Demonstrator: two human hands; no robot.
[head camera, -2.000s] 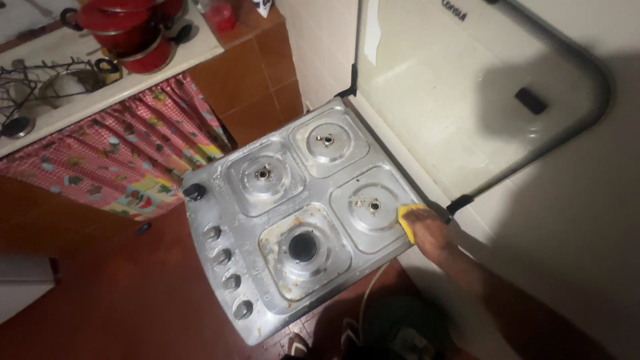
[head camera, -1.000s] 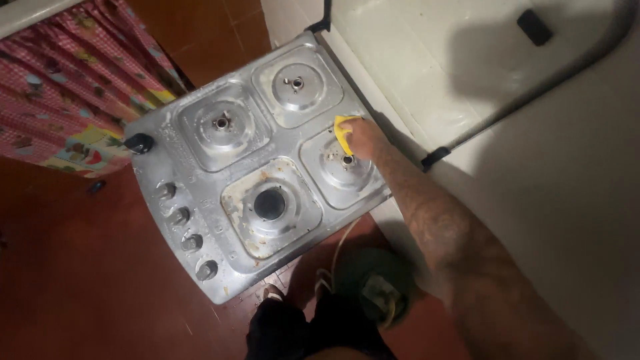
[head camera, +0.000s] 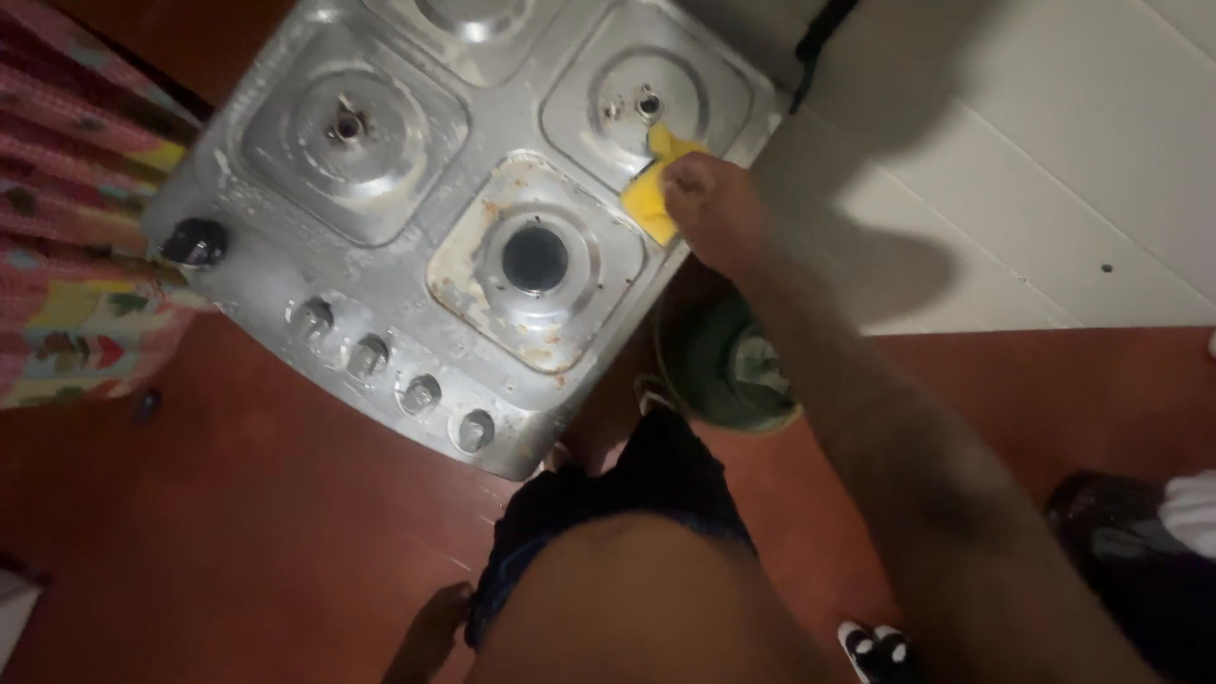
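Note:
My right hand (head camera: 712, 209) is closed around a yellow cloth or sponge (head camera: 648, 198), at the right edge of a stainless steel gas stove top (head camera: 418, 285). The yellow piece lies between two burner recesses and touches the metal. Brown stains and whitish residue mark the recess around the black burner cap (head camera: 535, 258). Two further recesses show bare burner holders. Down beside my dark shorts hangs my left hand (head camera: 445, 608), away from the stove; its fingers are partly hidden, and whether it holds anything cannot be told.
Knobs (head camera: 368, 355) line the stove's front edge. A green bucket (head camera: 708, 366) stands on the red floor (head camera: 285, 503) by its right side. A patterned curtain (head camera: 71, 256) hangs at the left, and a tiled wall (head camera: 1064, 190) rises at the right. Black-and-white shoes (head camera: 874, 651) lie at the bottom.
My right hand has moved with the yellow piece from the rear right burner toward the stove's right edge. My left hand has come into sight. The view has swung down toward my body.

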